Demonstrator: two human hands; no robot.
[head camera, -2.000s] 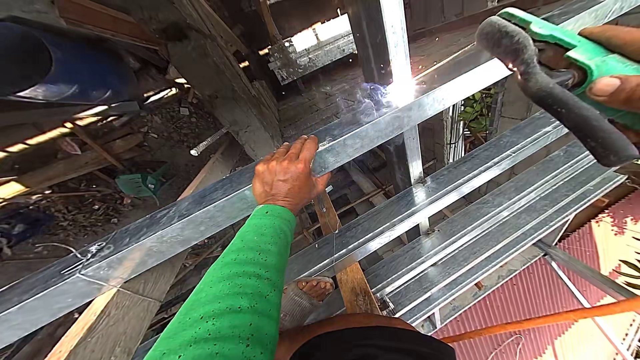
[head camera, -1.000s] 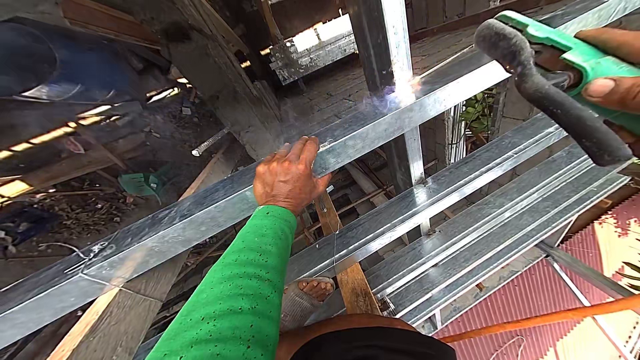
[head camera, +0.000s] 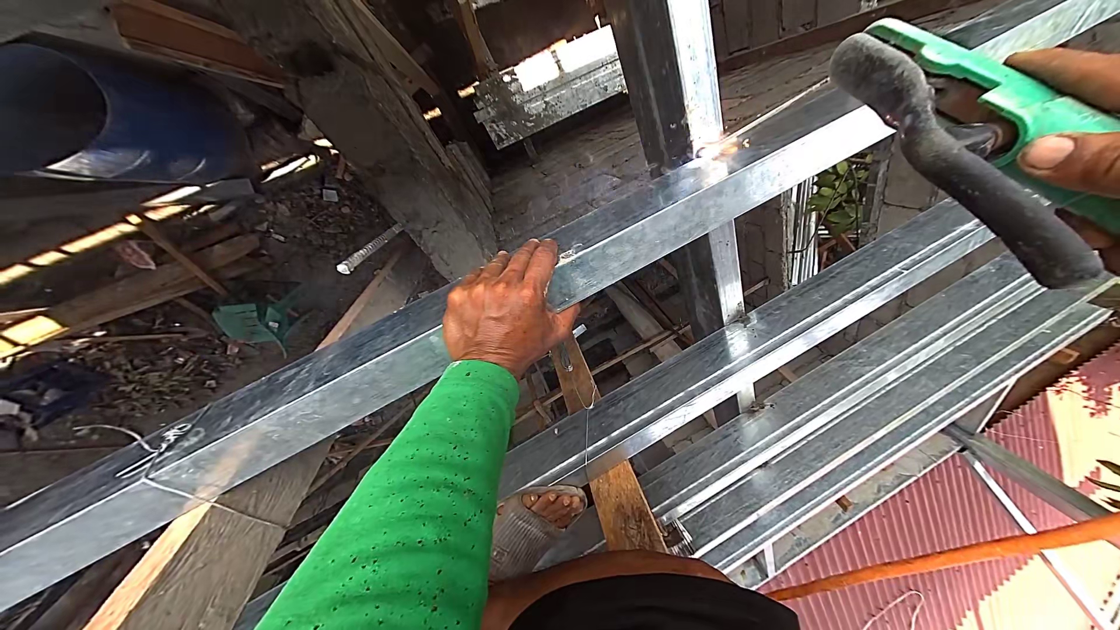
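My left hand (head camera: 507, 306), below a green sleeve, grips the top edge of a long galvanized steel beam (head camera: 350, 372). At the upper right my right hand (head camera: 1072, 144) holds a green object with a curved black handle (head camera: 989, 184); its exact kind is unclear and most of that hand lies out of frame. An upright steel tube (head camera: 696, 61) meets the beam, and a small orange glow (head camera: 724, 147) shows at the joint. No electrode or welding tip is visible clearly there.
Parallel steel channels (head camera: 822, 437) run below the beam. A sandalled foot (head camera: 556, 507) rests beside a wooden plank (head camera: 623, 507). Wire binds the beam to a timber (head camera: 210, 551) at lower left. A blue drum (head camera: 166, 122) is upper left, red corrugated roofing (head camera: 919, 525) lower right.
The bright arc and smoke at the joint have died down to a small orange glow. Both hands have stayed in nearly the same places.
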